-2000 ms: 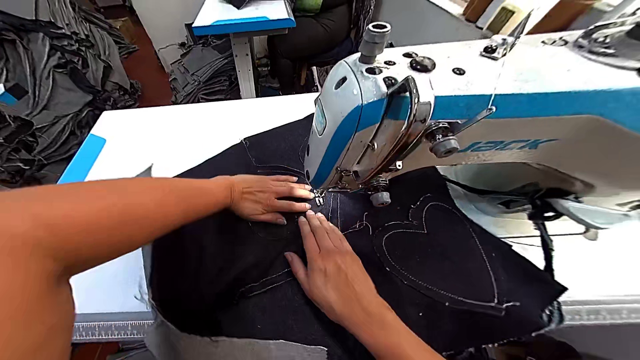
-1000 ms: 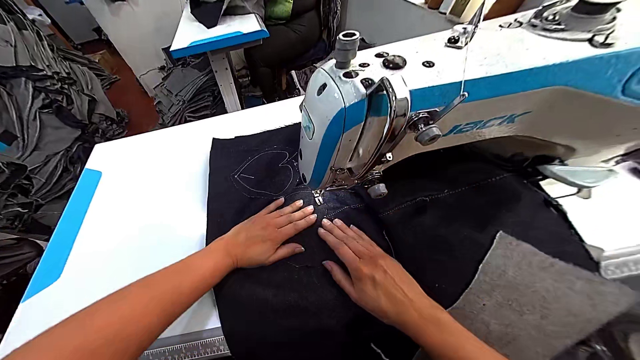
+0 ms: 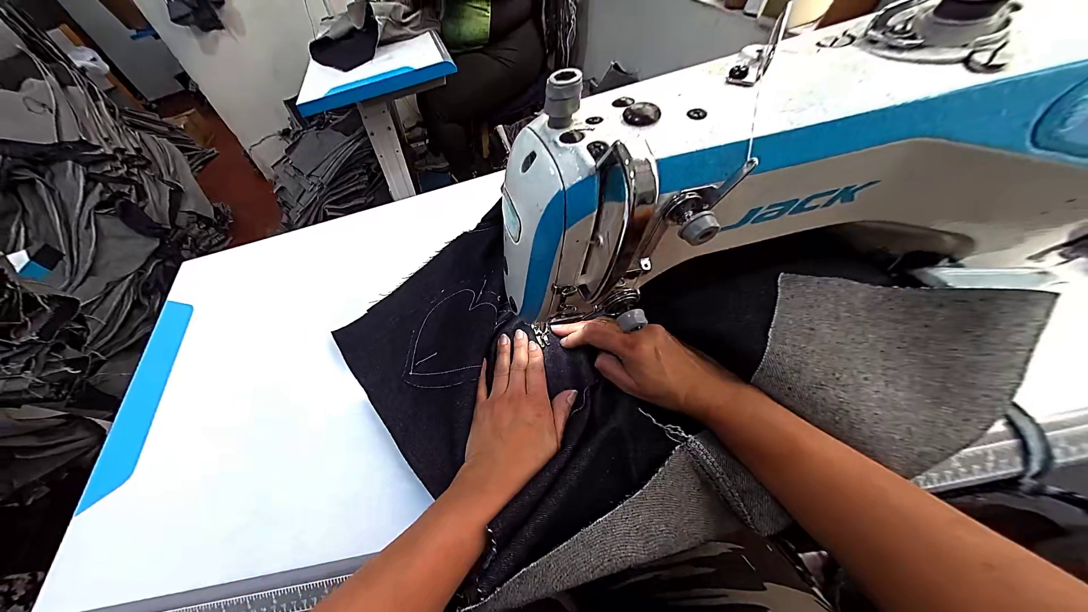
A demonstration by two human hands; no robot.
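Note:
Dark denim fabric [image 3: 425,331] lies under the head of a Jack sewing machine [image 3: 586,221], with a heart outline [image 3: 446,340] in pale stitching left of the presser foot [image 3: 541,333]. My left hand [image 3: 518,408] rests flat on the denim just in front of the foot, fingers pointing to it and thumb apart. Close to the foot's right side, my right hand [image 3: 633,357] has its fingers bent against the cloth; whether it pinches the fabric is unclear. A grey underside of the fabric [image 3: 892,365] shows folded over on the right.
The white table [image 3: 255,425] has a blue edge strip [image 3: 140,408] at left and a ruler [image 3: 263,597] along its front. Piles of grey fabric [image 3: 93,204] stand beyond the left side. Another table [image 3: 382,72] and a seated person [image 3: 493,68] are farther back.
The denim has turned under the machine since the last second. My right hand has moved up beside the presser foot. Two seconds ago a heart outline lay right of the foot.

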